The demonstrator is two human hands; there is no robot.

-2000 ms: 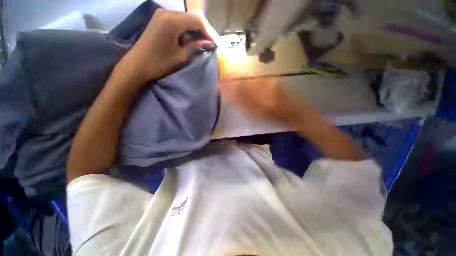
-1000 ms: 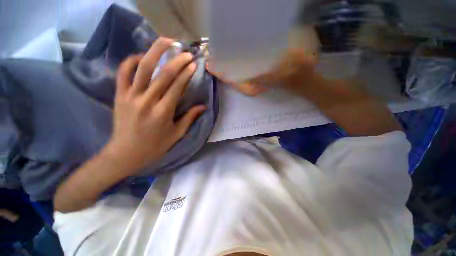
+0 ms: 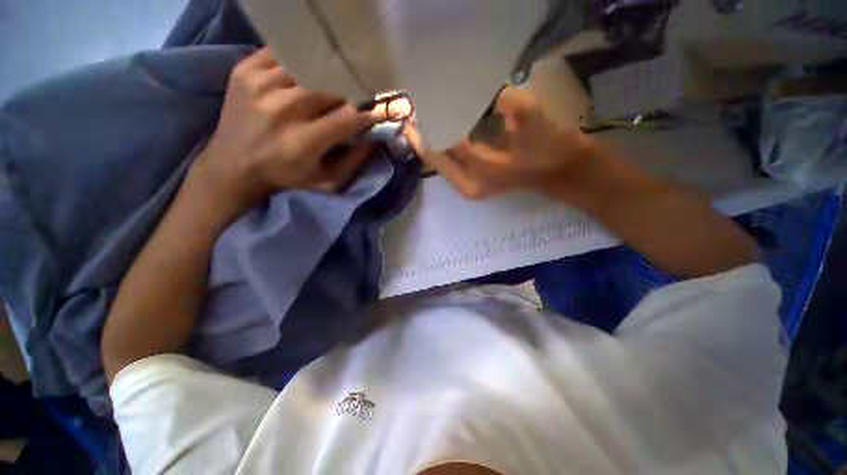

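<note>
The blue-grey garment (image 3: 121,139) lies bunched on the left and hangs over the table's front edge. My left hand (image 3: 293,130) is closed on its cloth just left of the lit presser foot area (image 3: 394,107). My right hand (image 3: 506,153) is right of the needle, beside and partly behind the cream sewing machine head (image 3: 446,56). Its fingertips reach the cloth edge near the foot, but whether they grip it is hidden and blurred. The needle itself cannot be made out.
The white table (image 3: 492,232) has tape-measure marks along its front edge. A crumpled clear plastic bag (image 3: 808,139) lies at the far right. A thin dark tool (image 3: 627,121) lies right of my right hand. A blue basket (image 3: 799,241) is below the table edge at right.
My left hand has gone from spread flat over the cloth to bunched at the needle area. The cloth's front folds have opened and shifted. My right hand shows more clearly beside the machine head.
</note>
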